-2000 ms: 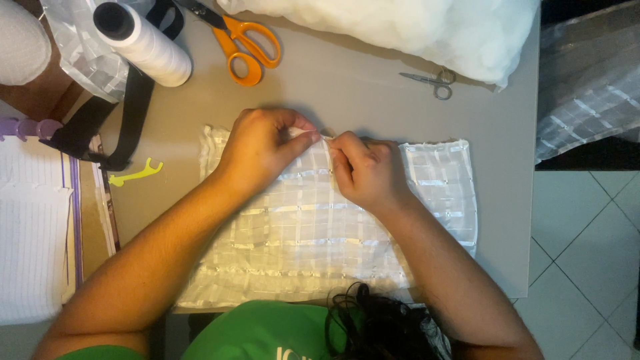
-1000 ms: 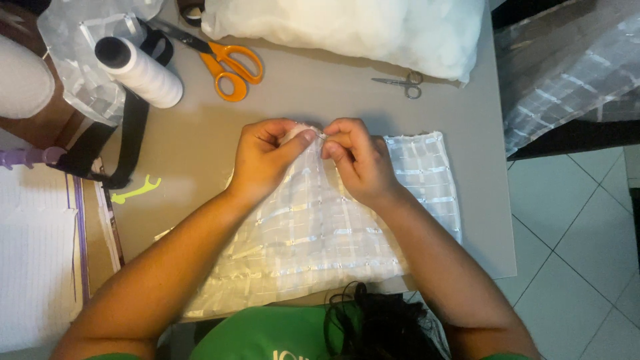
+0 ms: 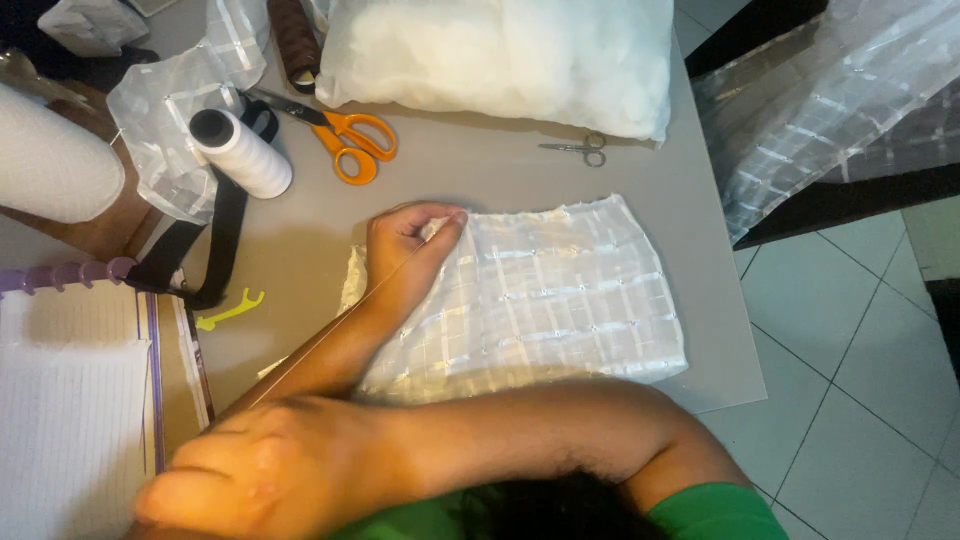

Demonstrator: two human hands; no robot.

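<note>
A sheer white checked fabric piece [image 3: 555, 292] lies on the grey table. My left hand [image 3: 416, 244] pinches its top edge between thumb and fingers. From that pinch a thin thread [image 3: 337, 319] runs taut, down and left over my left forearm, to my right hand [image 3: 259, 465]. My right hand is closed near the lower left, its back toward the camera and slightly blurred; its fingertips, and whether a needle is in them, are hidden.
Orange-handled scissors [image 3: 352, 146], a white thread cone [image 3: 241, 154] and a black strap [image 3: 225, 232] lie upper left. Small metal scissors [image 3: 581, 148] sit below a bag of white stuffing [image 3: 510, 60]. A yellow-green plastic piece [image 3: 232, 309] and a ruled notebook [image 3: 71, 405] are left.
My right hand has left the fabric's top edge and moved down and left across my body, with the thread now stretched out. My left hand still pinches the edge.
</note>
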